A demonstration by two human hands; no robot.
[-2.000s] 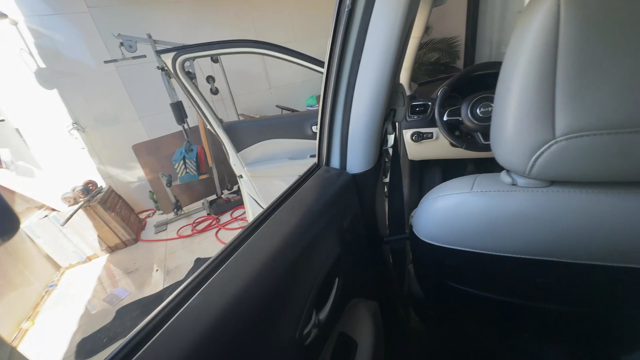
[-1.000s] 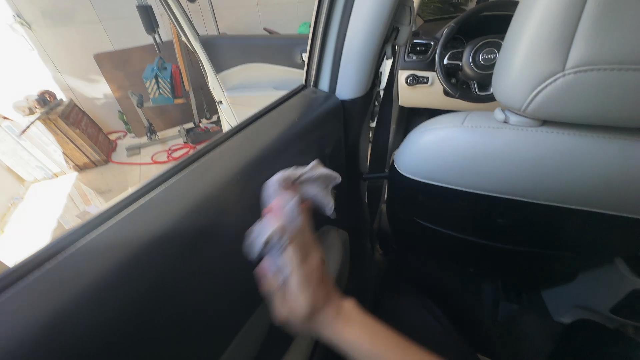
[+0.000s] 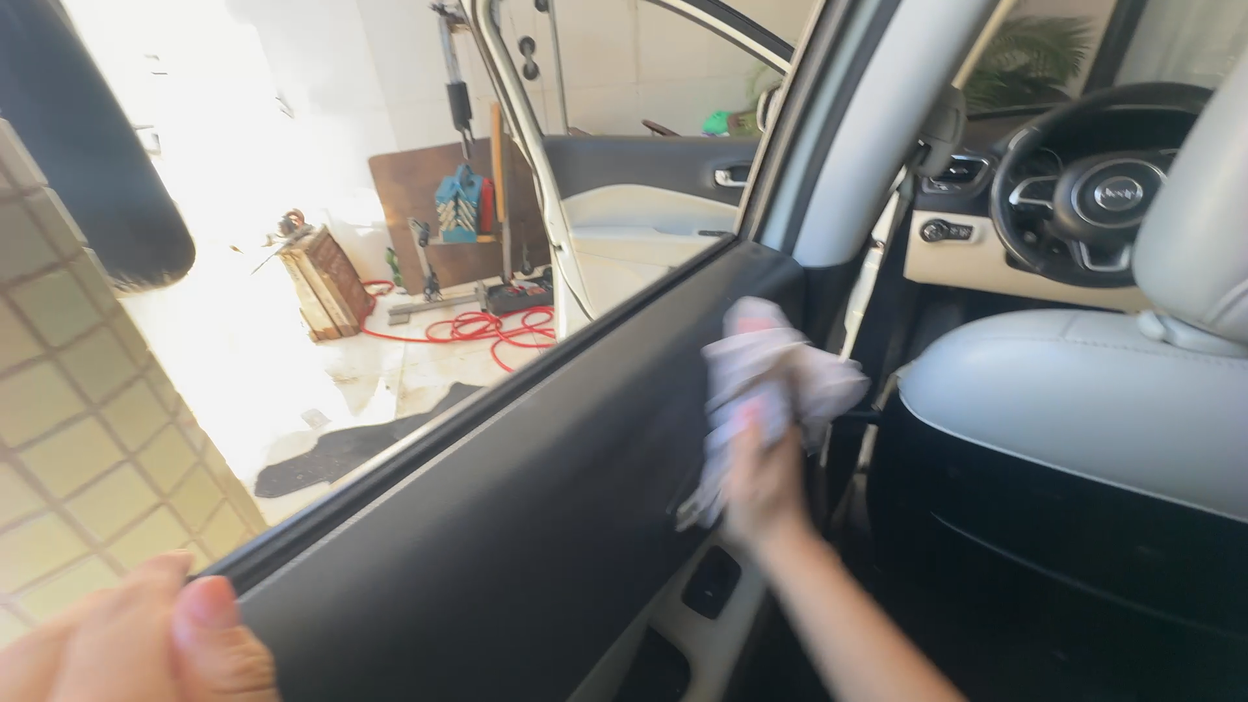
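Observation:
My right hand (image 3: 765, 478), blurred by motion, grips a crumpled whitish cloth (image 3: 770, 370) against or just over the upper front part of the dark rear door panel (image 3: 507, 468). At the lower left, my left hand (image 3: 146, 629) rests over the top edge of the same door, its thumb on the inner side and its fingers over the window sill. Below the cloth, a window switch (image 3: 712, 582) sits in the light armrest. The inner door handle cannot be made out behind the cloth and hand.
A light leather front seat (image 3: 1063, 390) and a steering wheel (image 3: 1102, 185) are at the right. Outside stand an open front door (image 3: 643, 185), a wooden crate (image 3: 327, 283), a red hose (image 3: 468, 327), a blue toolbox (image 3: 463, 205) and a tiled pillar (image 3: 88, 409).
My left hand has come into view on the door's top edge. The right hand, absent two seconds ago, still holds the cloth at the door panel's front part.

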